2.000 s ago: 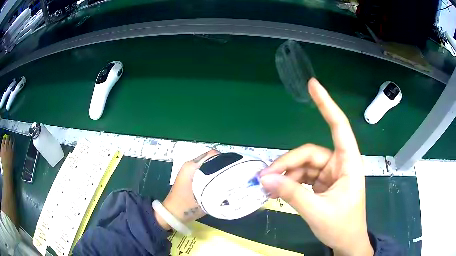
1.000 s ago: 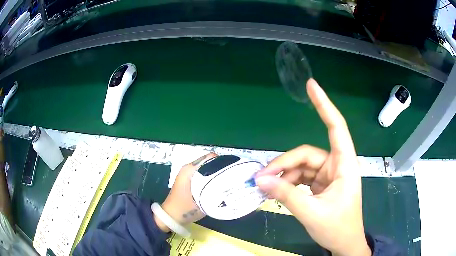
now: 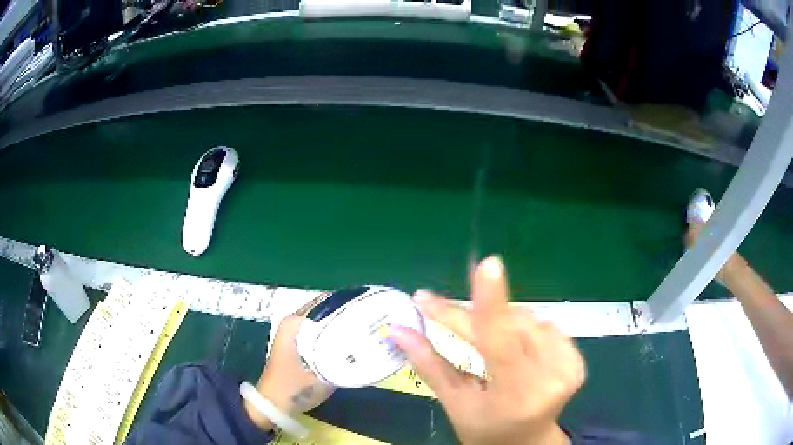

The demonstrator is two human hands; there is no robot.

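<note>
My left hand [image 3: 291, 369] holds a white handheld device [image 3: 367, 348] by its side, its rounded face up and its dark panel at the upper left. My right hand [image 3: 513, 365] is blurred; its thumb touches the device face near a small coloured mark [image 3: 383, 331]. Its index finger points up. A thin, faint upright line above that fingertip looks like the clear oval film [image 3: 478, 204] seen nearly edge-on. Whether a small label is under the thumb cannot be told.
Label strips [image 3: 104, 356] lie at left beside a whitish bottle [image 3: 65, 291] and a dark flat rectangle [image 3: 35, 311]. One device [image 3: 209, 200] is on the green conveyor. Another person's hand touches a device [image 3: 700, 207] behind the grey post [image 3: 726, 230]. A white sheet [image 3: 739, 365] lies at right.
The view has tilted up. My right index fingertip is lower against the device, and the film has turned from broad to thin. Another person's arm has appeared at right.
</note>
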